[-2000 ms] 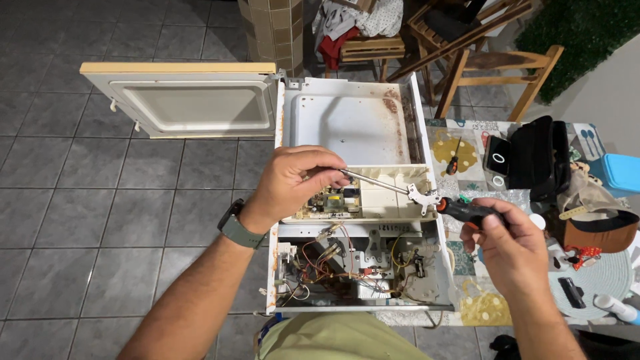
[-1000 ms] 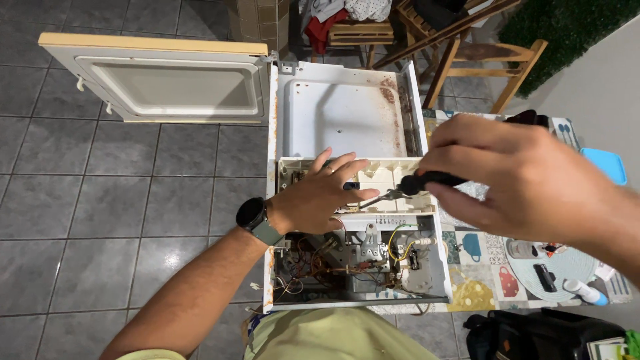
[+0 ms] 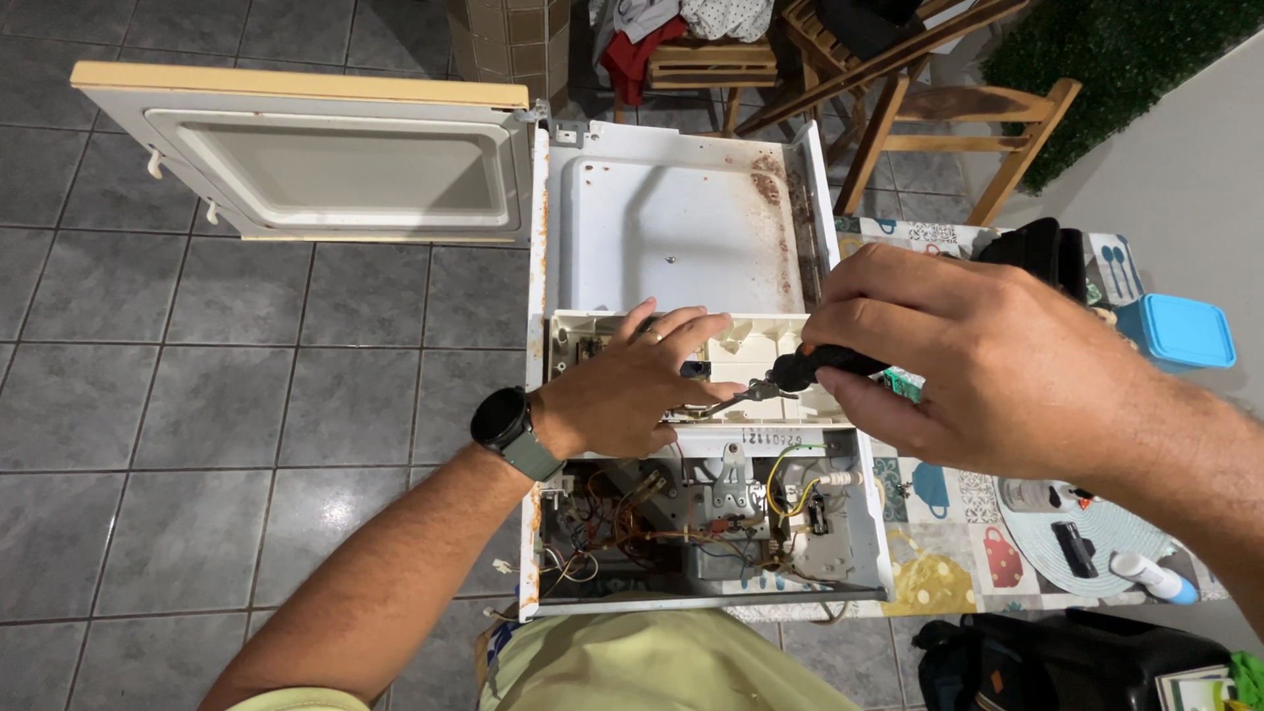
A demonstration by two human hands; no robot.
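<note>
My right hand point(image 3: 948, 355) grips the black handle of a screwdriver point(image 3: 825, 367), its shaft pointing down and left. A small dark metal piece point(image 3: 768, 391) sits around the shaft near the handle. My left hand point(image 3: 642, 380), fingers spread, rests over the cream plastic control panel point(image 3: 750, 341), with its thumb beside the shaft; the driver's tip is hidden near it. The panel lies across an opened microwave oven casing point(image 3: 681, 237). In the near compartment are coloured wires point(image 3: 632, 523) and metal parts. Part of a circuit board shows beneath my left fingers.
The oven's door point(image 3: 336, 168) stands open at the left. On the right, a patterned tablecloth point(image 3: 928, 573) carries a blue-lidded container point(image 3: 1185, 331), a round placemat point(image 3: 1126, 548) and a black case point(image 3: 1037, 252). A wooden chair point(image 3: 963, 143) stands behind; a black bag point(image 3: 1066, 662) lies lower right.
Two seconds ago both hands held the screwdriver above the panel, a metal piece on its shaft. Since then my left hand has let go of the shaft and come down onto the panel.
</note>
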